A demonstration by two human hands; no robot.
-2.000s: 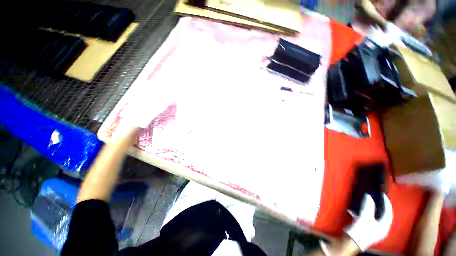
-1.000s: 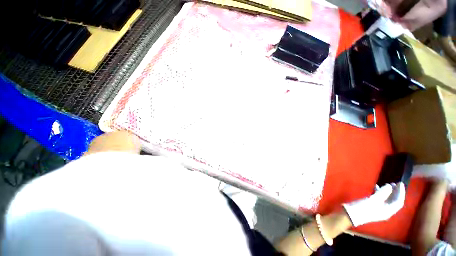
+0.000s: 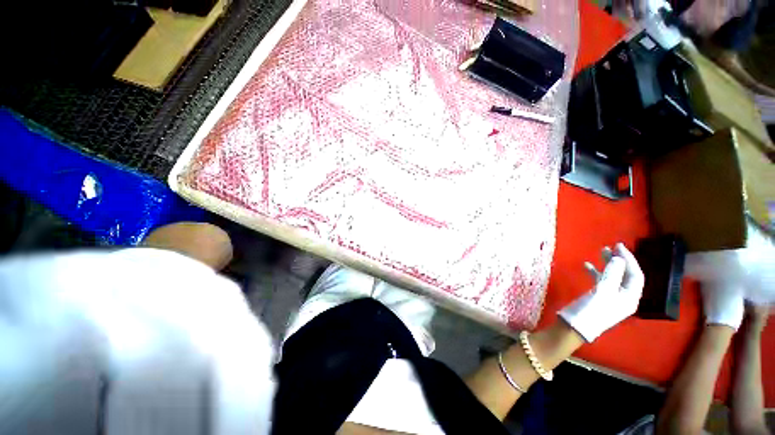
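Note:
My right hand (image 3: 608,296), in a white glove, is over the red cloth at the right, fingers apart and empty. A black housing (image 3: 665,279) lies on the cloth just right of its fingers. A large blurred white shape, apparently my gloved left hand (image 3: 127,340), is very close to the camera at the lower left and cut off by the edge; its fingers cannot be made out. A black folded-shape housing (image 3: 517,61) sits at the back right of the bubble wrap mat (image 3: 340,144), with a pen (image 3: 520,113) below it.
Black parts are stacked (image 3: 633,93) on the red cloth (image 3: 586,246), with a grey-edged open shell (image 3: 597,170) in front. A tan carton (image 3: 701,195) stands beside them. Another person's gloved hand and forearms (image 3: 721,297) are at the right. The mesh conveyor (image 3: 76,106) holds cardboard (image 3: 166,47); blue film (image 3: 76,183) edges it.
My right hand has let go of the black housing and moved slightly left and up. The white shape at the lower left has shifted left, uncovering my lap.

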